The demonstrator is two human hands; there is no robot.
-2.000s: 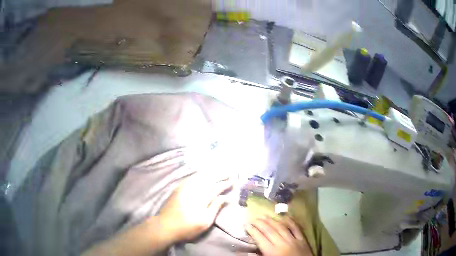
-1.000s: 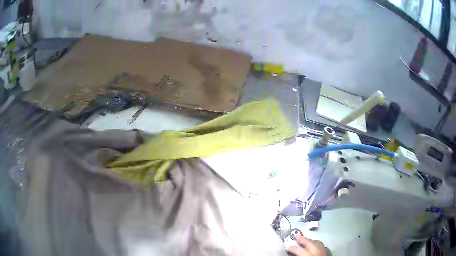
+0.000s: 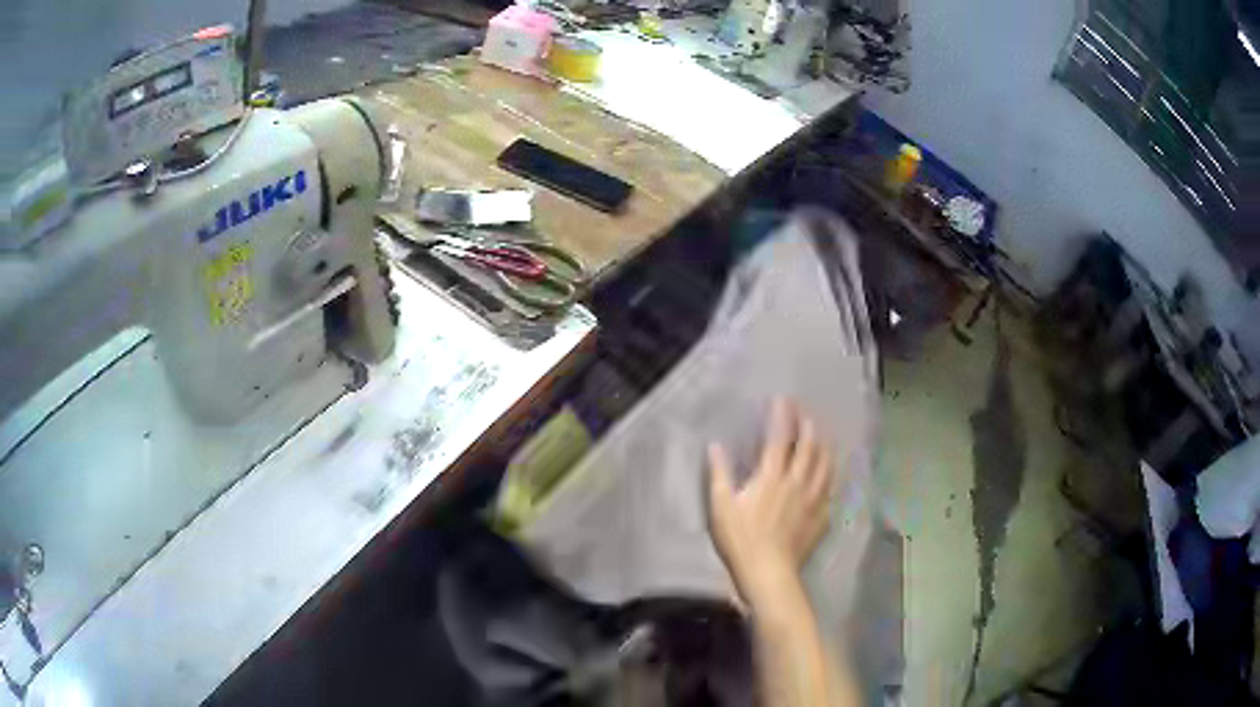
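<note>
The grey-taupe fabric panel (image 3: pixel 691 456) lies low beside the sewing table, to the right of its edge. My right hand (image 3: pixel 777 504) rests on top of it with the fingers spread. A small piece of yellow-green fabric (image 3: pixel 546 463) shows at the panel's left edge. My left hand is not in view. The off-white JUKI sewing machine (image 3: pixel 207 290) stands at the left; its needle area is not clearly seen.
The white table (image 3: pixel 415 414) has its edge left of the panel. Red-handled scissors (image 3: pixel 511 258) lie in a tray. A black flat rectangle (image 3: pixel 565 174) and a pink box (image 3: pixel 518 39) lie on the brown board. Greenish floor (image 3: pixel 953 483) shows at the right.
The view has swung right, away from the needle area. My right hand has gone from beside the needle to the taupe panel beside the table. My left hand, seen two seconds ago, is out of view.
</note>
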